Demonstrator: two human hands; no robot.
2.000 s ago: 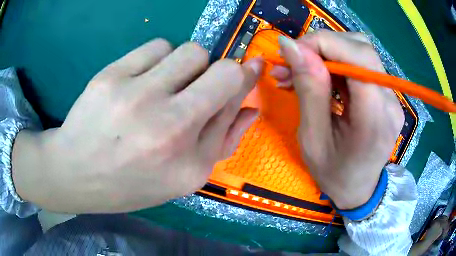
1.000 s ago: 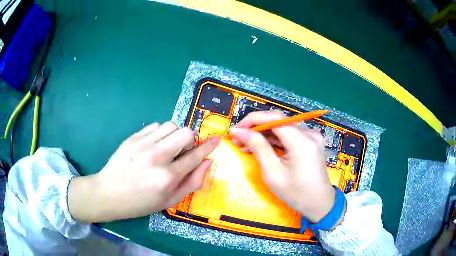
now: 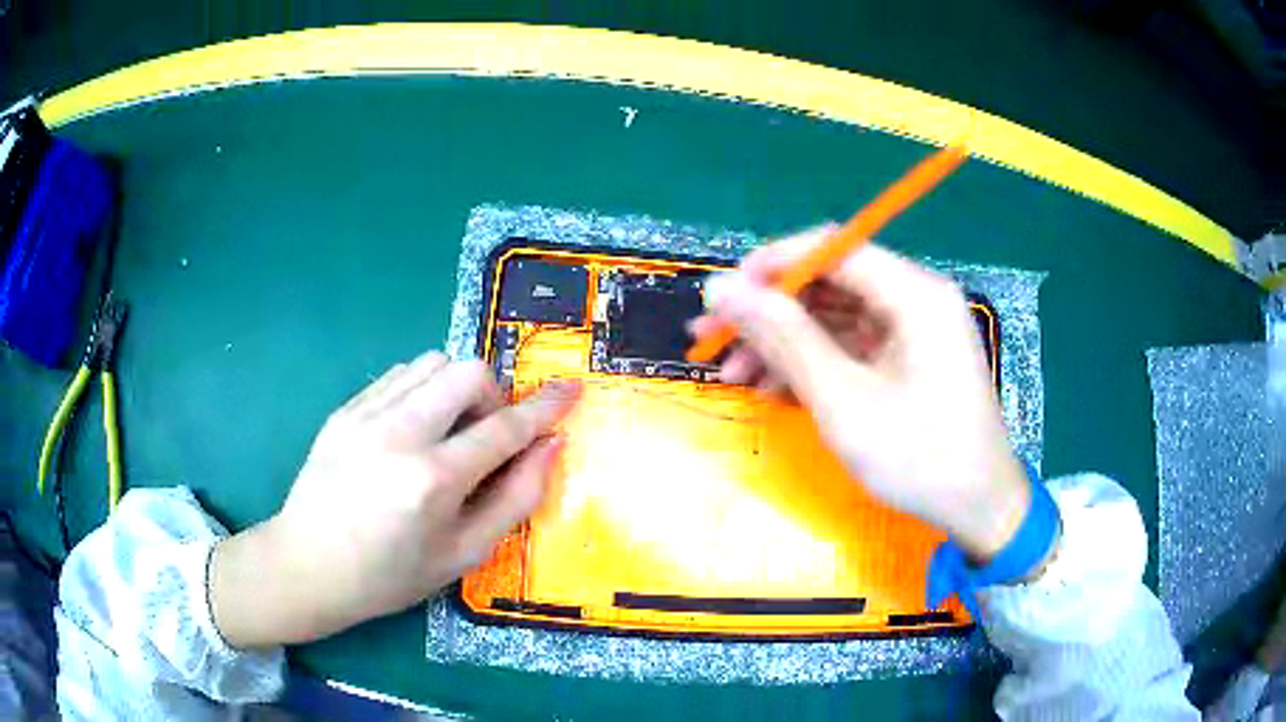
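The orange rear housing lies on bubble wrap with its inside facing up. My right hand holds the orange spudger, its lower end near the bottom edge of the black shield on the mainboard. My left hand rests at the housing's left side, fingertips on the orange floor below the black speaker block. A thin dark cable runs over the floor below the mainboard. My right hand hides the mainboard's right part.
Cutters with yellow-green handles and a blue object lie at the left. Yellow tape curves across the green mat. Another bubble wrap sheet lies at the right. A blue wrist strap is on my right wrist.
The view has shifted and the housing appears squarer to it. My right hand has moved right, away from my left fingertips, with the spudger now steeper. The black shield has come into view.
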